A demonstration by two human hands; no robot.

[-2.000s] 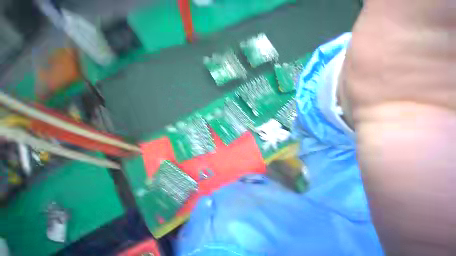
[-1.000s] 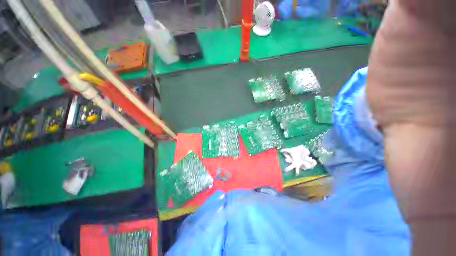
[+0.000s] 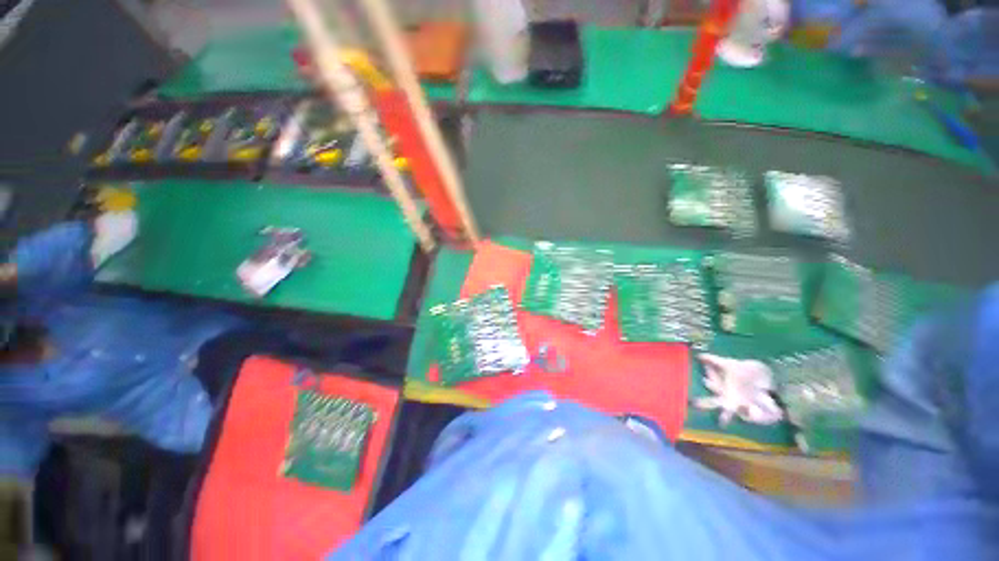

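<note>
Neither of my hands is in view; a blurred blue sleeve shows at the right edge. My blue smock fills the bottom middle. In front of it, a red sheet lies on the green mat. A circuit board lies tilted at its left end. Several more boards, among them one green board, lie in a row along the bench beside the belt. Crumpled white gloves lie right of the red sheet, beside another board.
Two boards, one of them whitish, lie on the dark conveyor belt. A red-lined tray holds a board at lower left. Another person's blue sleeve is at far left. An orange post and pale hoses stand left of the belt. A black box is behind.
The large blurred bare hand or forearm at the right has gone out of view. The bench has shifted right in the picture, and more of the tray and the other person shows at left.
</note>
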